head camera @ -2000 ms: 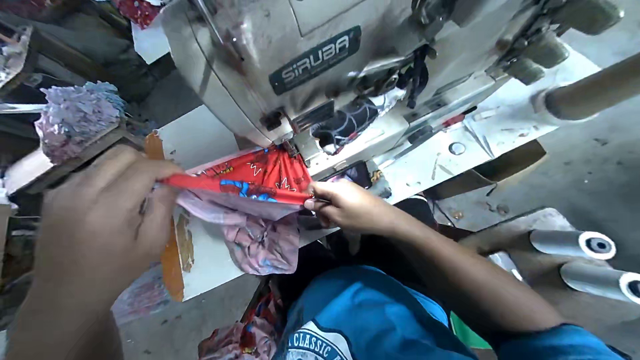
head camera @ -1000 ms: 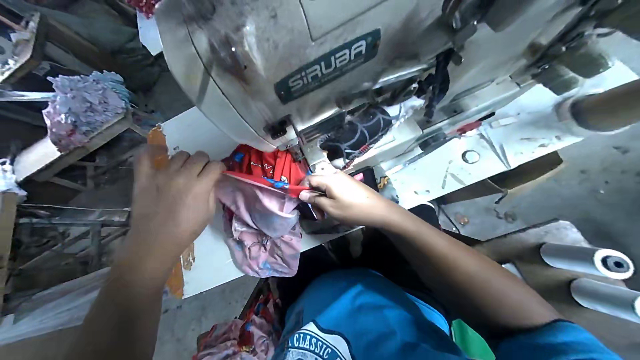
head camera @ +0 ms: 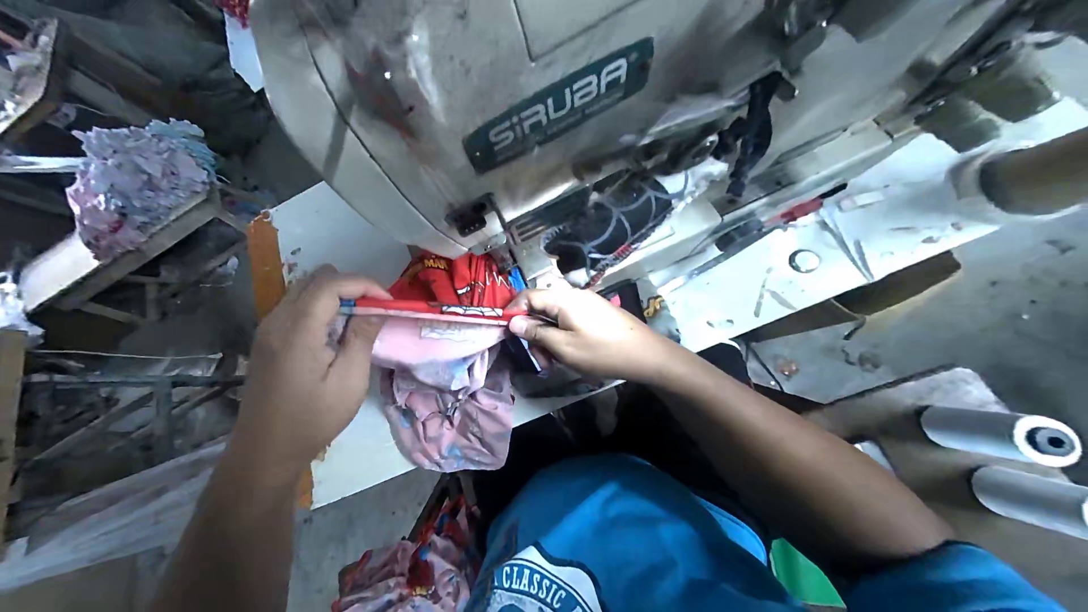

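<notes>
A red printed fabric piece (head camera: pixel 467 280) with a pale pink reverse side lies partly under the presser-foot area of a Siruba sewing machine (head camera: pixel 561 93). My left hand (head camera: pixel 310 365) pinches the left end of its folded red edge between thumb and fingers. The right end of that same edge is gripped by my right hand (head camera: pixel 586 331), close to the needle area. The edge runs straight between both hands. Below it, the pink side of the cloth (head camera: pixel 450 416) hangs bunched over the white table's front edge. Where the needle meets the fabric is hidden.
A pile of pale fabric scraps (head camera: pixel 140 183) sits on a wooden stand at the left. More red and pink cloth (head camera: pixel 416 569) lies below the table (head camera: pixel 365 459). White rolls (head camera: pixel 977 433) stand at the lower right. A brown cylinder (head camera: pixel 1037 174) is at the far right.
My left hand was farther left two seconds ago, with the red fabric stretched wide, and has come nearer the right hand. The red edge now lies folded between them.
</notes>
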